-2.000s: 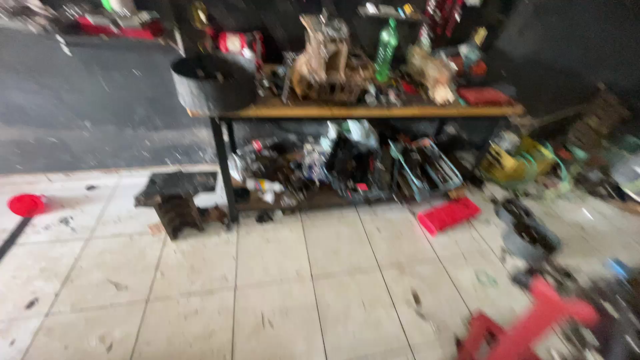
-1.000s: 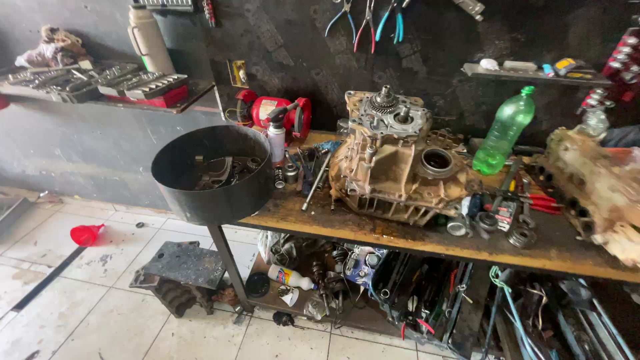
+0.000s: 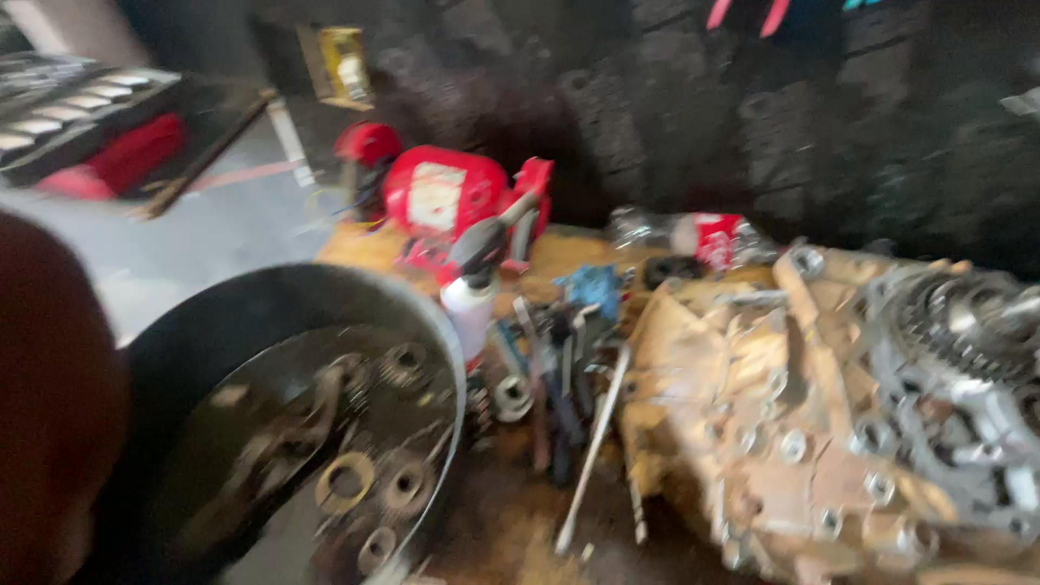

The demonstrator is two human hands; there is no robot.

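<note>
A dark, blurred part of my left hand fills the left edge of the view, close to the camera and beside the rim of a round black metal tub. Its fingers cannot be made out. Inside the tub lie gears, a brass-coloured ring and other metal parts. My right hand is out of view. Right of the tub, a spray bottle, a thin metal rod and several hand tools lie or stand on the wooden bench. A gearbox housing with exposed gears is at the right.
A red bench grinder stands at the back of the bench. Near the black wall lie a clear plastic bottle with a red label and a crumpled blue rag. A socket set sits on the side shelf at upper left.
The view has come much closer to the bench, the tub and the gearbox housing. My left hand has come into view at the left edge.
</note>
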